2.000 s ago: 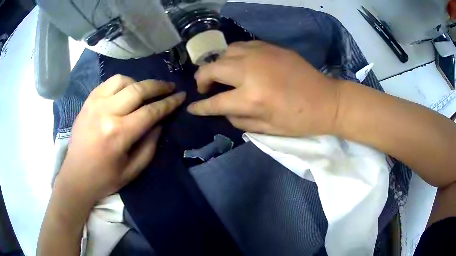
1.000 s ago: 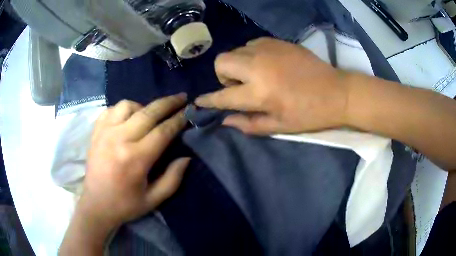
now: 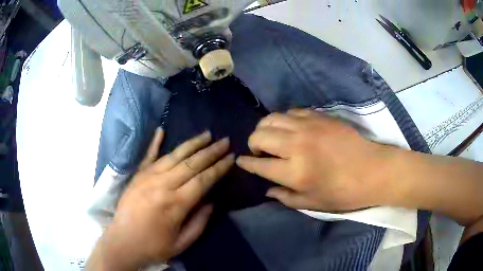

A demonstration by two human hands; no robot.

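Note:
The denim garment [image 3: 296,69] lies spread over the machine bed, with a near-black panel [image 3: 206,111] running from under the machine head [image 3: 143,32] towards me. White pocketing [image 3: 394,227] shows at the right, and more at the left. My left hand [image 3: 169,196] lies flat with fingers spread on the dark panel. My right hand [image 3: 318,164] has its fingers bent, tips at the panel's right side; whether they pinch cloth is hard to tell. The presser foot area [image 3: 202,83] is small and blurred, beside the cream knob [image 3: 216,64].
Black thread snips [image 3: 405,42] lie on the bed at the upper right. A grey rounded bar [image 3: 87,77] hangs left of the needle. The white table [image 3: 47,153] curves along the left. Ruler markings [image 3: 450,124] show at the right.
Both hands have moved towards me and right, away from the needle. The dark panel now lies smoother between head and hands, and the grey flap seen between the fingers no longer shows there.

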